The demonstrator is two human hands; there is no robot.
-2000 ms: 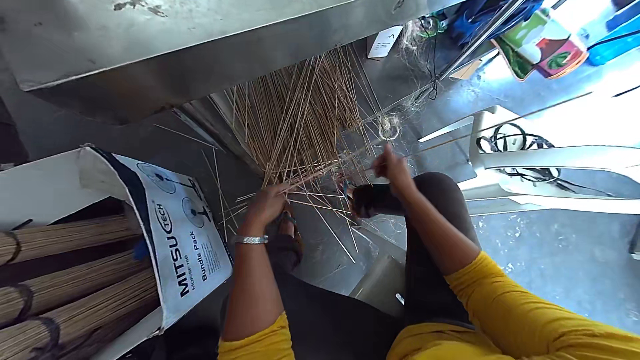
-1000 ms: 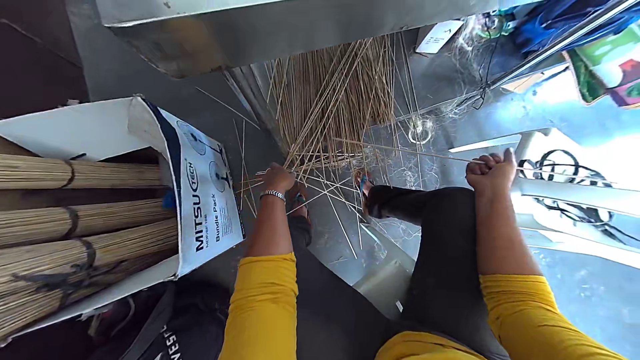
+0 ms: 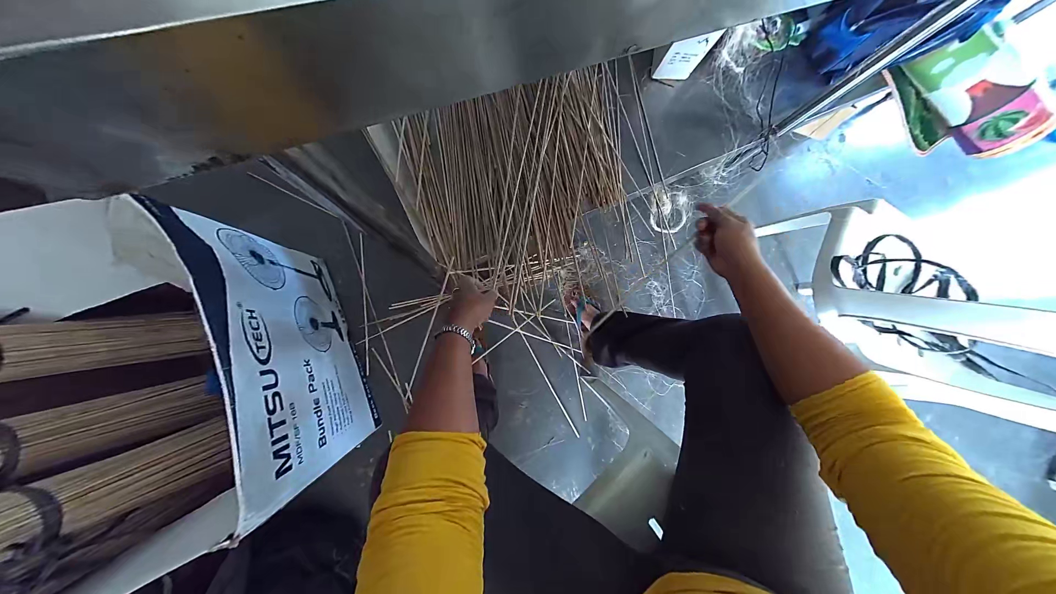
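A spread of thin brown sticks [image 3: 511, 165] lies on the floor below a metal edge, with several loose sticks crossing its near end. My left hand [image 3: 472, 304] is at the near left corner of the spread, fingers curled down on sticks; its exact grip is hidden. My right hand [image 3: 723, 239] is raised to the right of the spread, fingers curled. A thin pale strand or stick runs from near it down to the left, but whether the fingers hold it cannot be told. A small coil of pale fibre [image 3: 670, 208] lies just left of my right hand.
A cardboard box [image 3: 289, 346] with tied bundles of sticks [image 3: 107, 346] stands at the left. A metal table [image 3: 371, 66] spans the top. A white plastic chair [image 3: 932, 305] with a black cable [image 3: 899, 268] is at the right. A small white box [image 3: 686, 56] lies beyond the spread.
My right hand was far out to the right with a long thin strand one second ago; it is now back nearer the spread. My left hand remains by the near end of the sticks.
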